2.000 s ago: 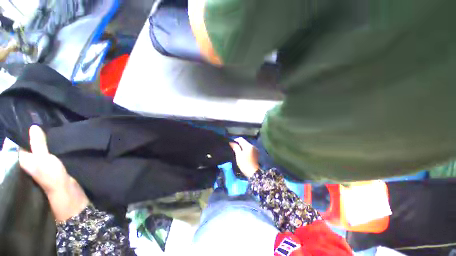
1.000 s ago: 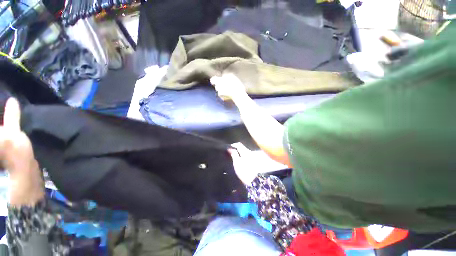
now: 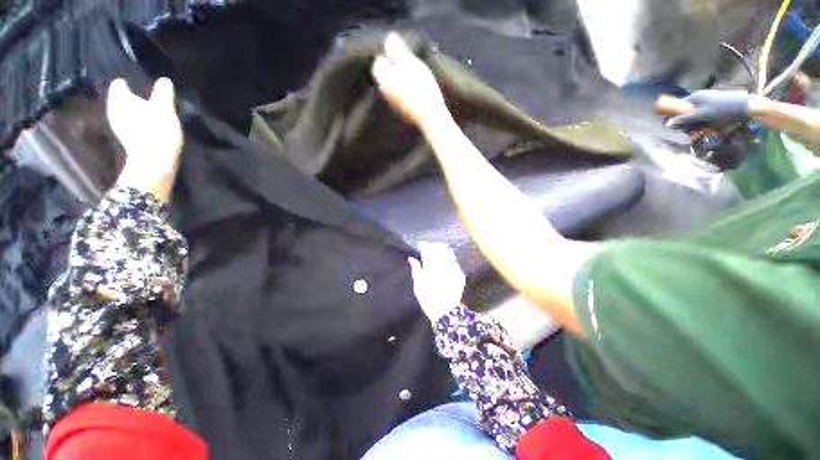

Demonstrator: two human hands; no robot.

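A black coat [image 3: 297, 305] with pale round buttons hangs spread in front of me. My right hand [image 3: 438, 280] pinches its edge at the centre. My left hand [image 3: 146, 130] is raised at the upper left beside the coat's upper part, thumb and fingers apart; whether cloth is gripped in it cannot be told against the dark garments behind.
A person in a green shirt [image 3: 692, 314] reaches in from the right, one hand on an olive garment [image 3: 360, 135] over the grey padded table [image 3: 575, 198]. Their other, grey-gloved hand [image 3: 719, 110] is at a brown handle. Dark garments [image 3: 234, 54] fill the back.
My left hand has moved up and right, and the coat now hangs more upright and spread. My right hand keeps its hold. The other person's hand has lifted the olive garment.
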